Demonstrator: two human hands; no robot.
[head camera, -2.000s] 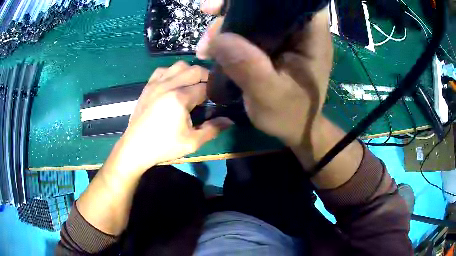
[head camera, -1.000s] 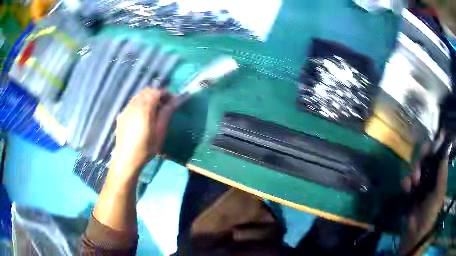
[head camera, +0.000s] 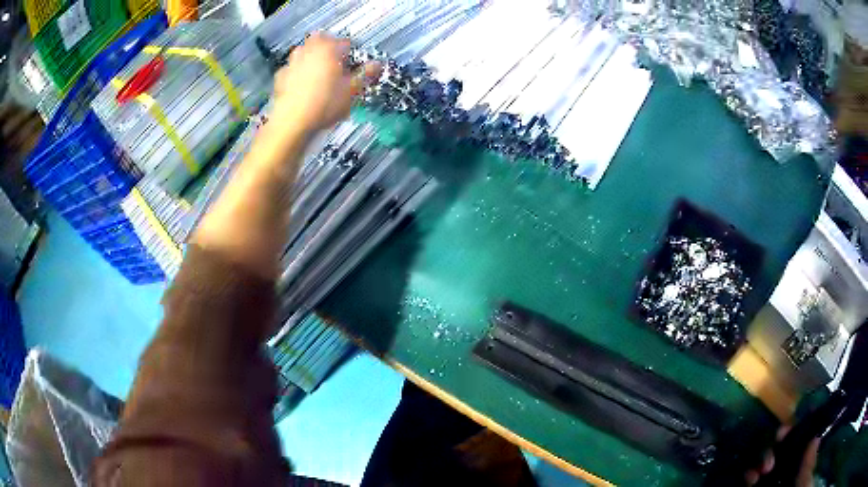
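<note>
My left hand (head camera: 319, 84) reaches to the dark ends of the unfinished profiles (head camera: 533, 71), bright white strips fanned on the far side of the bench. Its fingertips are at the strip ends; whether they grip one cannot be told. My right hand (head camera: 807, 464) is cut off at the lower right edge, around the black electric screwdriver (head camera: 807, 433). The black assembly fixture (head camera: 590, 380) lies near the bench's front edge with its groove empty. Finished profiles (head camera: 352, 214), grey strips, lie side by side at the left of the bench.
A black parts tray (head camera: 700, 285) of shiny pieces stands beside the white screw feeder (head camera: 818, 285) on its tan base (head camera: 761, 380). A crumpled clear bag (head camera: 752, 90) lies at the back right. A strapped profile bundle (head camera: 181, 105) and blue crate (head camera: 90, 190) are left.
My left hand has moved from the grey finished profiles to the far white strips. The white strip near it has left that spot. Earlier, both hands were at the fixture, which held a white strip.
</note>
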